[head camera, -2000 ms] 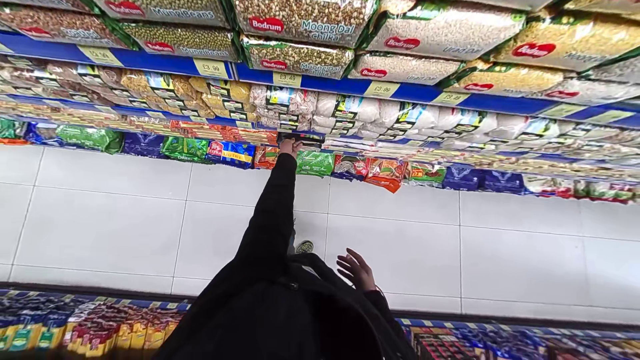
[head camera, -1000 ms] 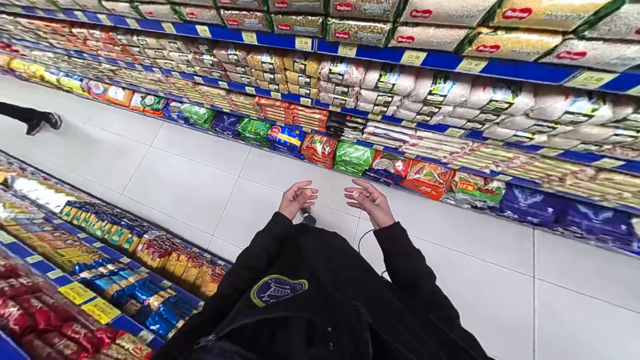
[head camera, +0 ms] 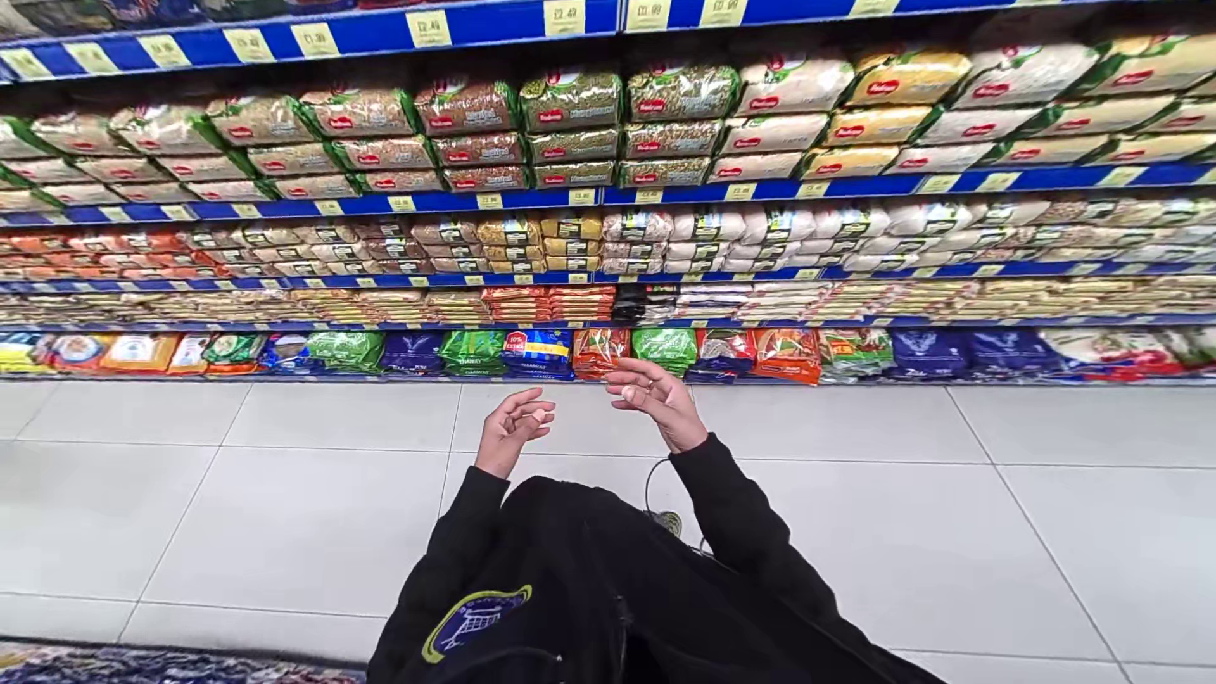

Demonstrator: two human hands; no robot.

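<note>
My left hand (head camera: pixel 514 429) is held up over the floor in front of my chest, palm turned inward, its fingers loosely curled and apart, holding nothing. Facing it a short way to the right, my right hand (head camera: pixel 657 402) is likewise empty with bent, spread fingers. Its fingertips overlap in view the lower edge of a red and orange packet (head camera: pixel 600 351) on the lowest shelf; no contact can be told. Near it lie a green packet (head camera: pixel 665 350) and a blue and yellow packet (head camera: pixel 538 353).
Blue-edged shelves (head camera: pixel 532 199) with price tags span the view ahead, stacked with bags of pulses (head camera: pixel 570 100). A black item (head camera: pixel 628 302) sits among flat packets. Pale floor tiles (head camera: pixel 313 494) lie beneath me. More goods (head camera: pixel 142 665) show at the bottom left. A thin cable hangs beside my right wrist.
Two seconds ago my left arm reached to a dark item at the lower shelves; it has since drawn back, empty. Both hands now face each other. The view has turned and shifted.
</note>
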